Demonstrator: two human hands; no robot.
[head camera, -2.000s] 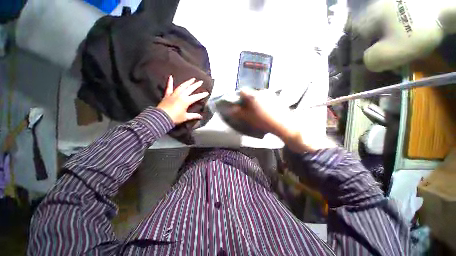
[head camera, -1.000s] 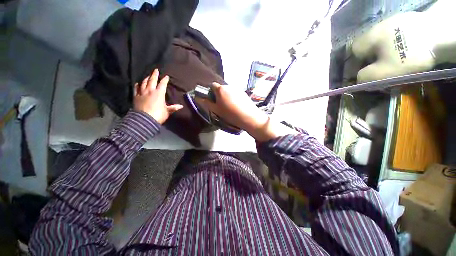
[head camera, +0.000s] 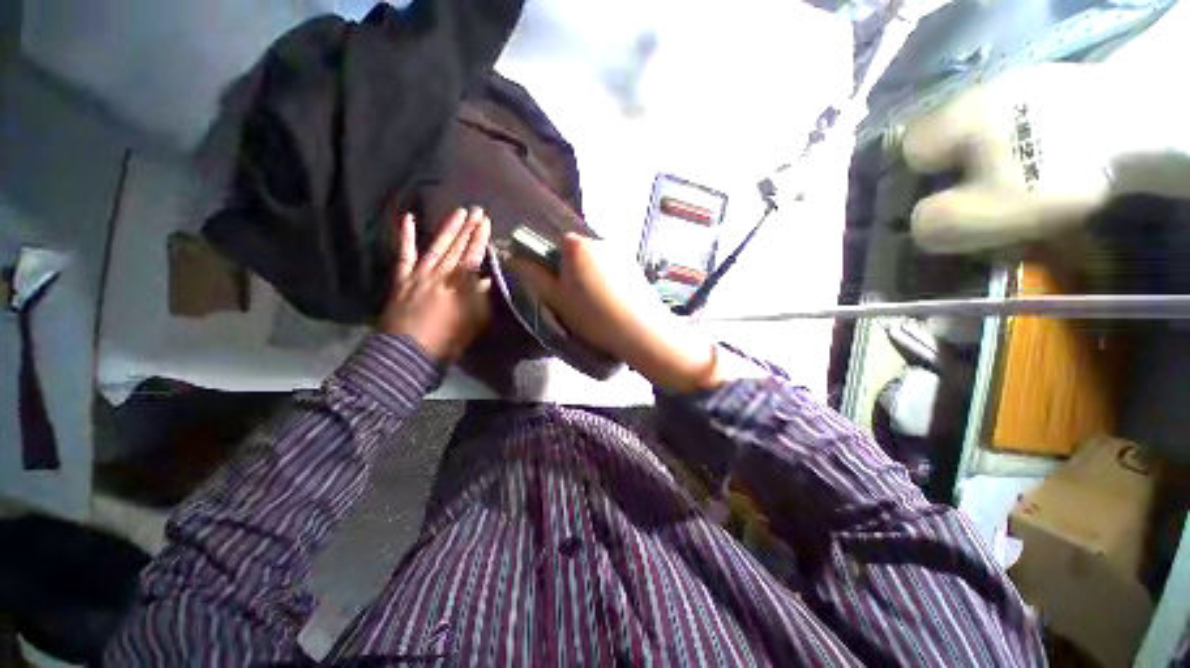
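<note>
A dark brown and black garment (head camera: 352, 170) lies heaped at the left of the white table, with a pocket-like slit near its top right. My right hand (head camera: 587, 307) is closed around the handle of a steam iron (head camera: 538, 242), which rests on the garment's lower right part. My left hand (head camera: 444, 281) lies on the garment just left of the iron, fingers extended, close to the iron's edge. The iron's underside is hidden. The grey iron rest (head camera: 683, 235) with two red bars lies to the right, with nothing on it.
A dark cord (head camera: 731, 261) runs up right from beside the rest. A pale rod (head camera: 914, 311) crosses the right side. A cream padded form (head camera: 992, 170) with black characters is at upper right, a cardboard box (head camera: 1083, 522) lower right. A dark-handled tool (head camera: 35, 379) lies far left.
The iron has moved left from beside the garment onto it. My left hand has shifted beside the iron, its fingers closer together. The view has turned, so the rod looks more level.
</note>
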